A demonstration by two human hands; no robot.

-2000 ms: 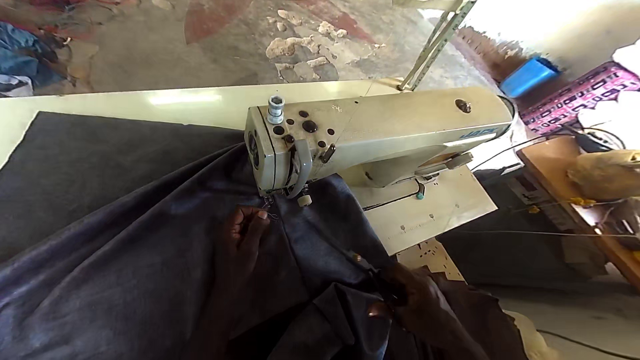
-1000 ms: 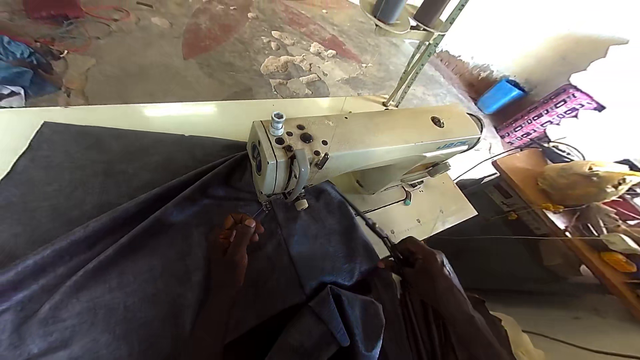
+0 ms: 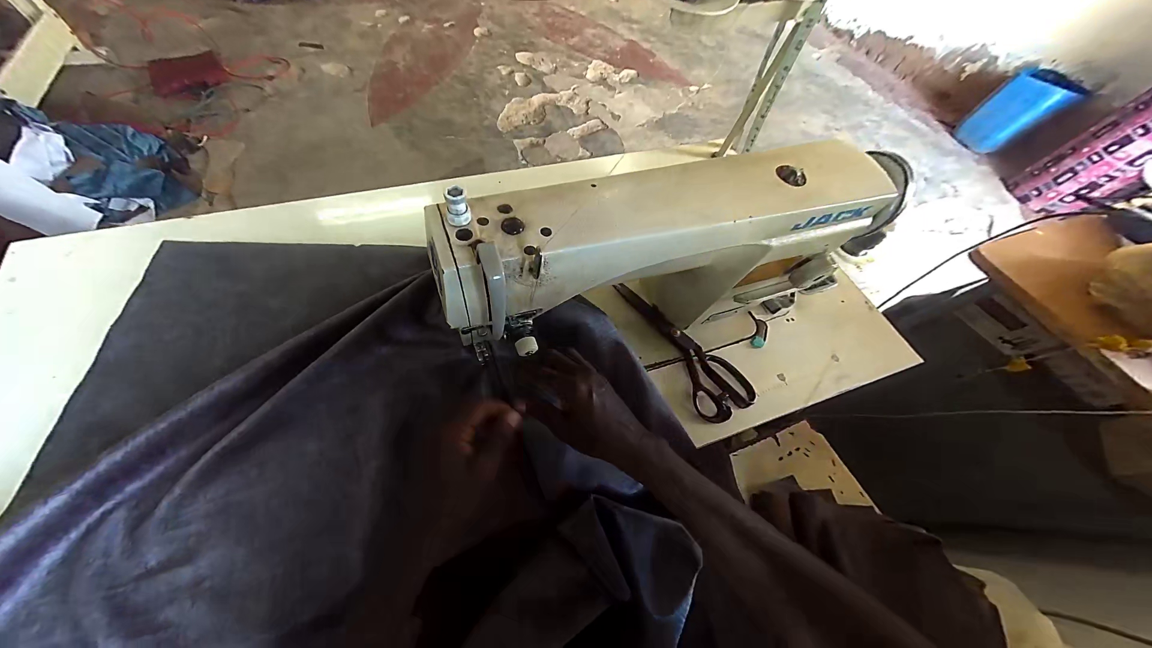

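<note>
A Jack sewing machine (image 3: 666,225) stands on a pale table, with a large dark grey cloth (image 3: 270,432) spread under its needle end and down over the near edge. My left hand (image 3: 481,436), blurred, is at the cloth just in front of the presser foot (image 3: 483,351), its fingers curled; what it pinches does not show clearly. My right hand (image 3: 576,396) lies on the cloth right beside it, near the needle area, with fingers bent toward the foot. Dark-handled fabric scissors (image 3: 688,346) lie on the machine bed under the arm, to the right of the cloth.
A thread stand pole (image 3: 774,81) rises behind the machine. Farther right are a blue bin (image 3: 1017,110) and a wooden table (image 3: 1048,288) bearing several things. Blue and white fabrics (image 3: 99,171) lie at the far left. Dark brown cloth (image 3: 873,549) hangs at the lower right.
My right hand has moved left from the cloth's right edge to the presser foot area. The scissors now lie on the machine bed, where none lay one second ago.
</note>
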